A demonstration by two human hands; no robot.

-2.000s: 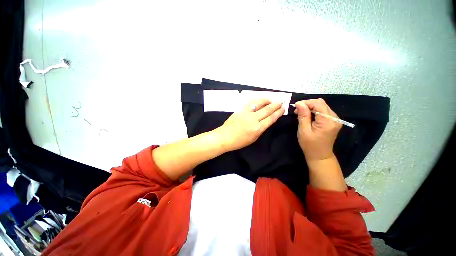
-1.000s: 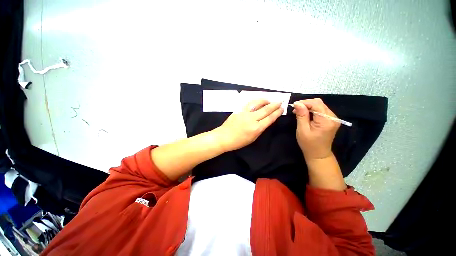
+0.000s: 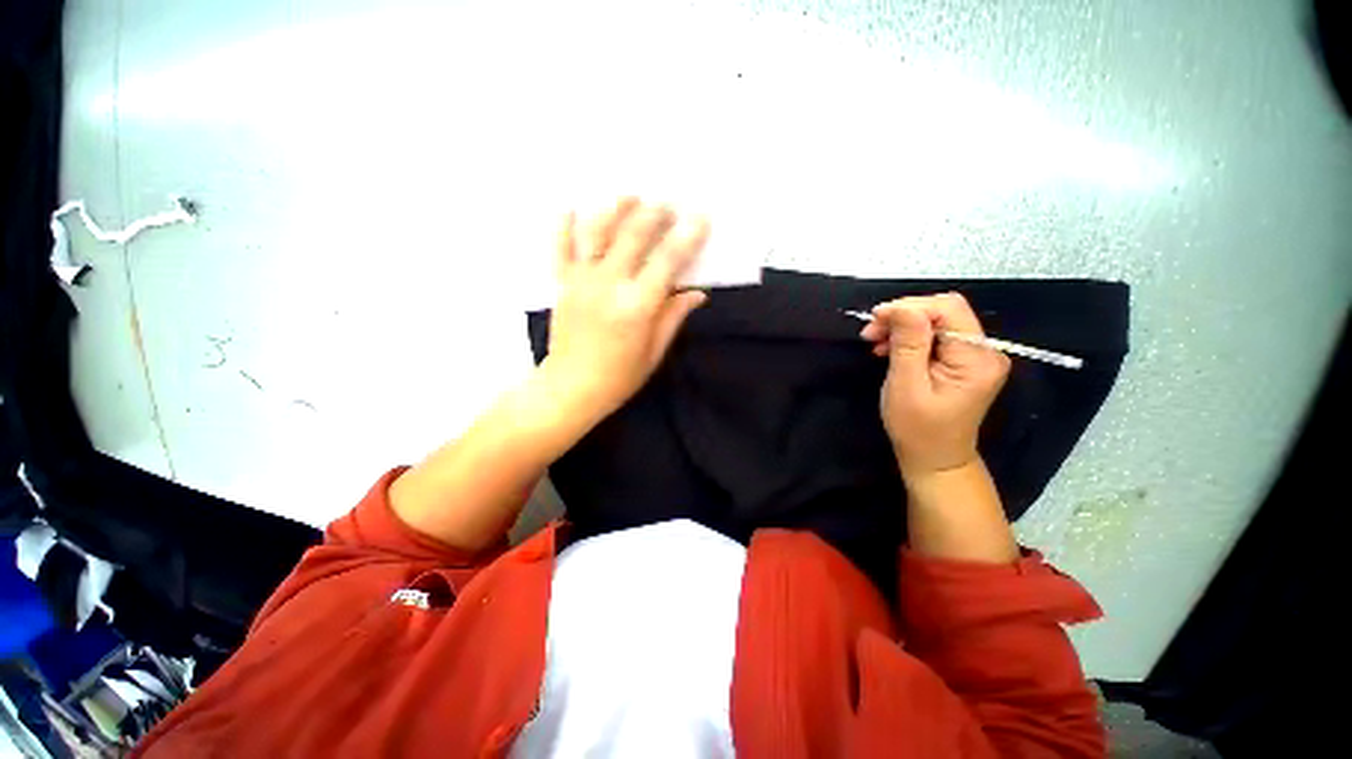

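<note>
A black garment piece (image 3: 771,408) lies flat in front of me, its wide waistband (image 3: 979,309) along the top edge. My left hand (image 3: 615,312) is blurred, fingers spread, over the upper left of the garment. The white card template (image 3: 722,276) shows beside and behind its fingers at the top edge; I cannot tell if the hand grips it or only touches it. My right hand (image 3: 937,371) holds a thin whitish marking pencil (image 3: 1031,352), its tip pointing left at the waistband.
The pale table (image 3: 445,148) carries a wavy white cord scrap (image 3: 126,230) at the left. Black cloth (image 3: 193,497) lines the left edge, and more dark cloth (image 3: 1260,593) hangs at the right edge. Blue and mixed pieces (image 3: 74,638) show at lower left.
My left hand has moved left and up with the template, uncovering the waistband's middle. My right hand has stayed near its place, with the pencil lying slightly flatter.
</note>
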